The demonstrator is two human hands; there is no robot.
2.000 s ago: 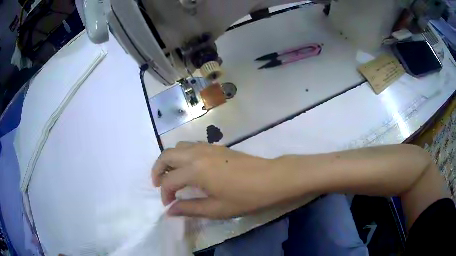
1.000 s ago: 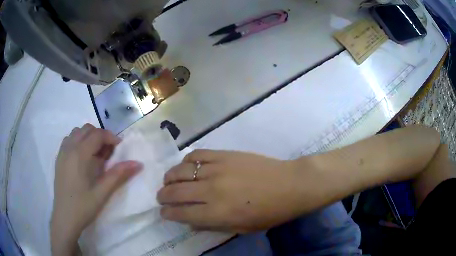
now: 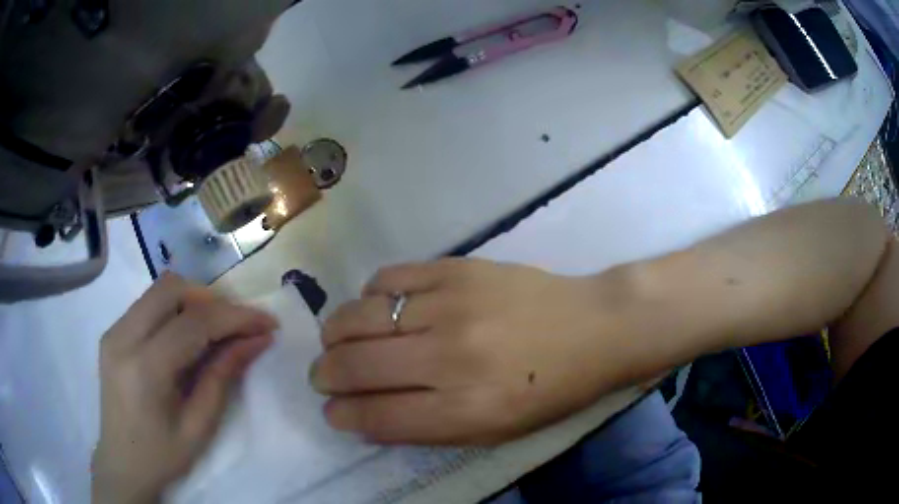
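A thin white fabric piece (image 3: 286,413) lies on the white table in front of the sewing machine, between my hands. My left hand (image 3: 177,384) pinches its upper edge between thumb and fingers, slightly blurred. My right hand (image 3: 444,354), with a ring, lies palm down with its fingertips on the fabric's right side. The orange-brown block (image 3: 293,187) sits behind the hands, beside a round silver screw (image 3: 324,162). The ribbed cream knob (image 3: 236,194) of the machine head hides the presser foot and needle.
The dark machine head (image 3: 89,118) fills the upper left. Pink-handled thread snips (image 3: 493,44) lie on the bed behind. A tan card (image 3: 731,83) and a black phone-like object (image 3: 805,47) lie at the upper right. A dark patch (image 3: 305,291) is near my right fingertips.
My left hand has come into view and now pinches the fabric. My right hand no longer lifts the fabric and lies flat on it. The camera view has moved closer, so the machine head looks larger.
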